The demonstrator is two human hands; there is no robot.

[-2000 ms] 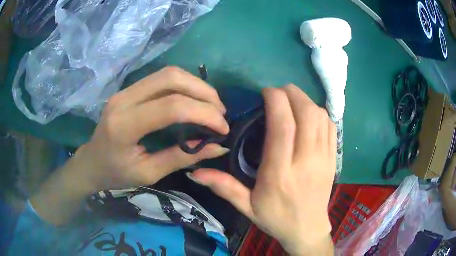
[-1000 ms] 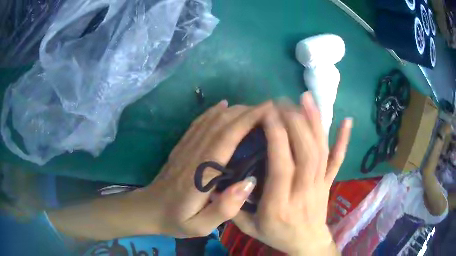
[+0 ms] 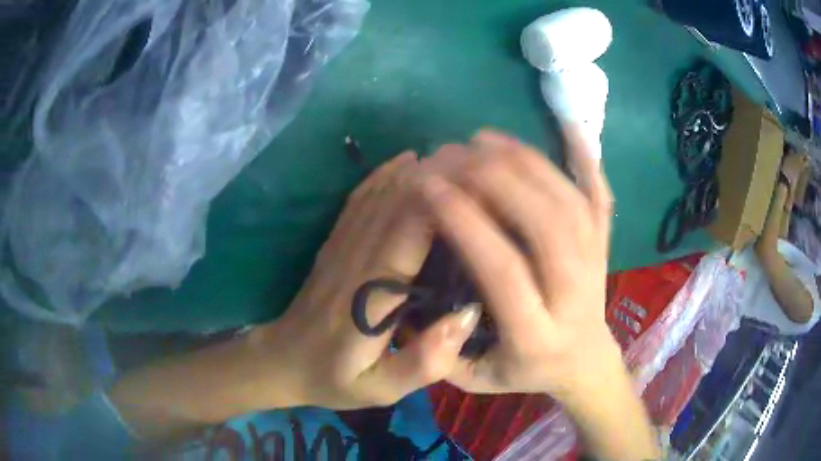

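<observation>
A dark portable speaker point(image 3: 441, 270) is held between my two hands, mostly hidden by the fingers. A black carry strap point(image 3: 365, 308) loops out from its left side over my left hand. My left hand point(image 3: 360, 297) is closed around the speaker, with the thumb against its lower part. My right hand point(image 3: 531, 279) covers its right side and top, slightly blurred, with one finger raised in front of the mallet handle. The speaker's end and any ring on it are hidden.
A white-wrapped mallet point(image 3: 576, 67) lies beyond my right hand. Clear plastic bags point(image 3: 144, 153) lie at left. Black rings point(image 3: 698, 135), a cardboard box point(image 3: 752, 171) and a red crate point(image 3: 644, 297) with a liner are at right. Another person's arm point(image 3: 781, 261) shows at far right.
Two seconds ago my hands were apart around the speaker's end, with the strap at my left fingers. Now both hands wrap it closely. Since one second ago my right fingers have shifted; the view has moved.
</observation>
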